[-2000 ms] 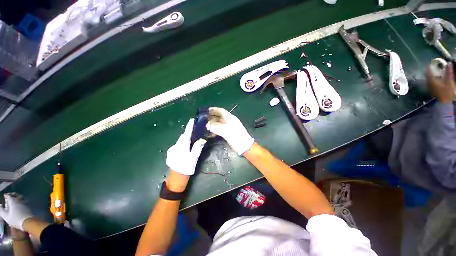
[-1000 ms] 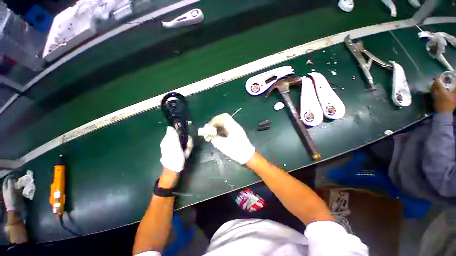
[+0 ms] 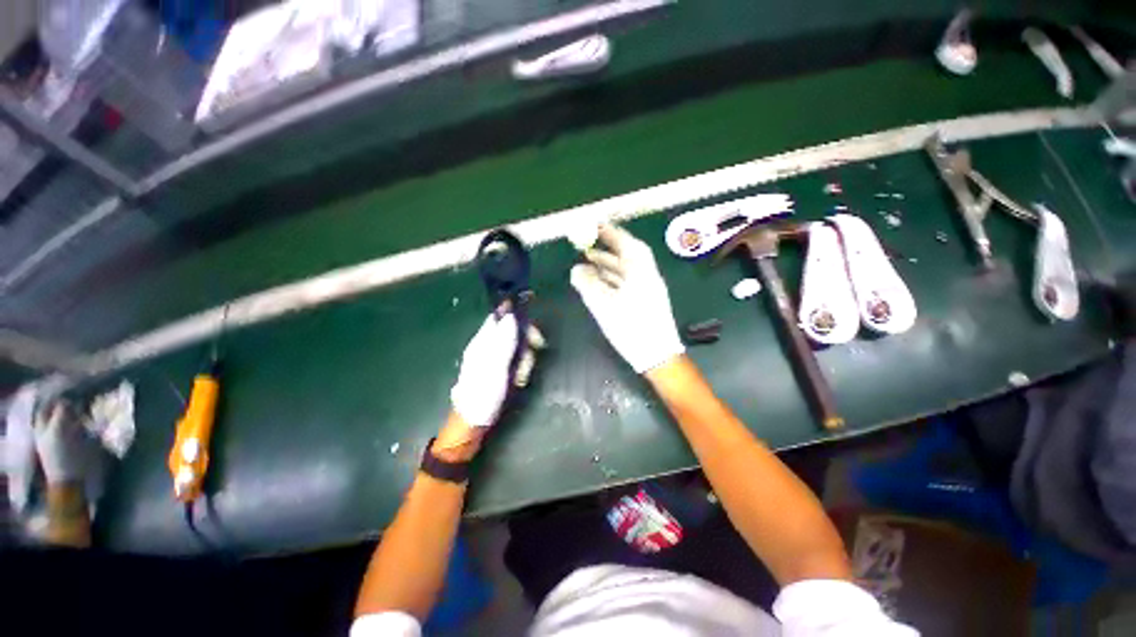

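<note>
My left hand (image 3: 488, 367), in a white glove, is closed around the narrow part of a dark arm part (image 3: 505, 268), whose round end points away from me. My right hand (image 3: 627, 296), also gloved, is to the right of it, with a small white piece (image 3: 584, 234) at its fingertips over the pale strip. The pieces are blurred, so the exact hold is hard to tell. A claw hammer (image 3: 794, 326) lies to the right, its head touching a white arm housing (image 3: 735, 219). Two more white housings (image 3: 827, 284) lie beside its handle.
A small dark piece (image 3: 704, 331) and a small white piece (image 3: 745, 289) lie near the hammer. Locking pliers (image 3: 967, 205) and another housing (image 3: 1054, 268) lie farther right. An orange electric screwdriver (image 3: 193, 439) lies left, near a neighbour's gloved hand (image 3: 59, 446). White parts lie beyond the pale strip (image 3: 374, 275).
My right hand has moved away from me and right, to the strip, carrying the white piece. My left hand still holds the dark part. The view has shifted, moving the bench things rightward.
</note>
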